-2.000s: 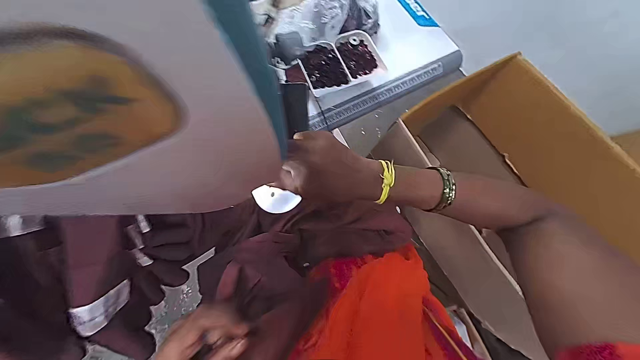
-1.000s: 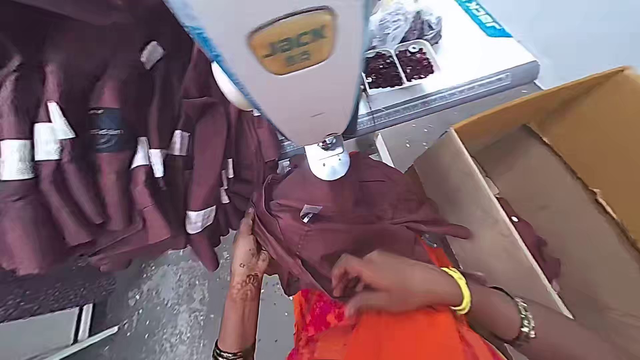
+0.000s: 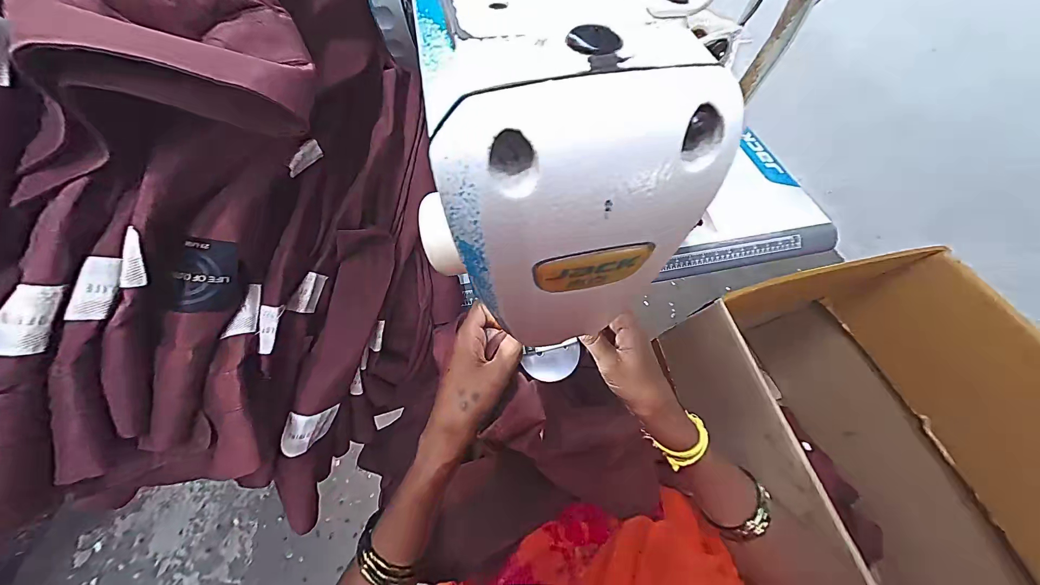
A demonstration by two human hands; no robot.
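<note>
The white head of a Jack sewing machine [image 3: 585, 203] fills the upper middle. Under it, a round white guard plate [image 3: 551, 362] shows between my hands. My left hand [image 3: 479, 366] is left of the plate, thumb and fingers pinched together on maroon cloth by the machine's lower edge. On the plate's right, my right hand [image 3: 630, 361] has its fingertips bent in beneath the head, partly hidden; what they grip is not visible. A maroon garment [image 3: 569, 439] spreads below both hands, over my lap and the orange-red cloth.
Many maroon garments [image 3: 268, 325] with white labels hang or lie stacked on the left. An opened cardboard box [image 3: 877, 366] stands close on the right, with some maroon cloth inside. Behind the head lies the machine table with a printed ruler [image 3: 731, 252] along its edge.
Both hands have moved up from the garment in front of the machine to beneath its head, one on each side of the guard plate. The view has shifted closer over the machine.
</note>
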